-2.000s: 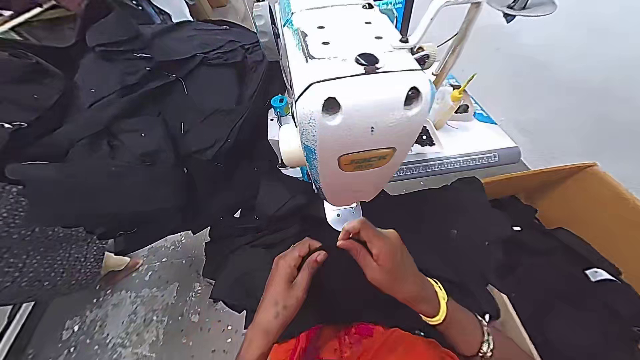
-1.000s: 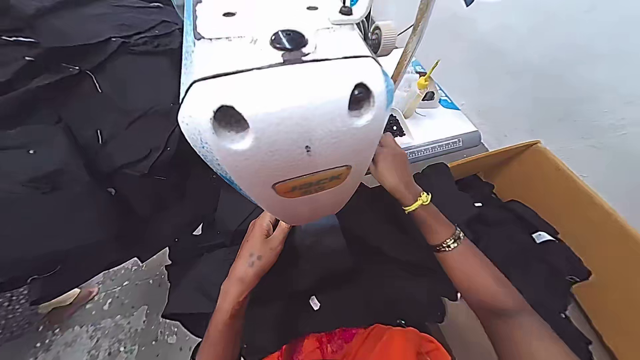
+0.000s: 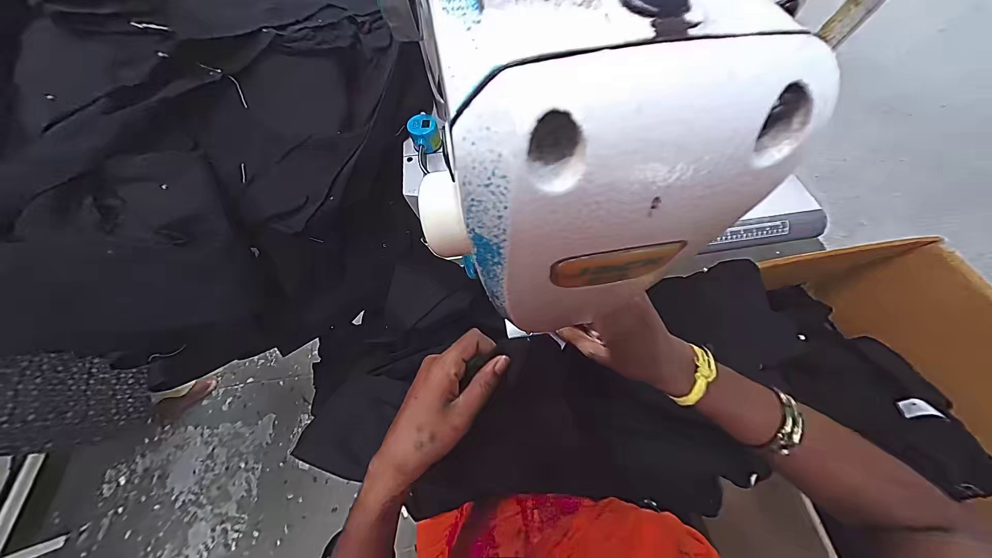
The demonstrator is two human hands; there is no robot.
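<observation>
The white head of an industrial sewing machine (image 3: 620, 178) fills the upper middle. Black fabric (image 3: 558, 434) lies beneath it and over the near edge. My left hand (image 3: 449, 395) rests on that fabric left of the machine head, thumb and index finger a little apart, with no hold on the cloth that I can make out. Under the machine head is my right hand (image 3: 628, 341), its fingers beside a small white label (image 3: 521, 330) at the needle area; the head partly hides them, so their grip cannot be told.
A large heap of black cloth (image 3: 155, 178) with loose threads covers the left. A cardboard box (image 3: 891, 294) stands at the right with black pieces (image 3: 860, 372) in and over it. The machine bed (image 3: 767, 221) shows behind. At lower left, a person's foot (image 3: 186, 395) is on the worn floor.
Two seconds ago both hands were close together in front of the machine head; one second ago my right hand was farther back on its right side. Now it is under the head's front. The view has moved closer.
</observation>
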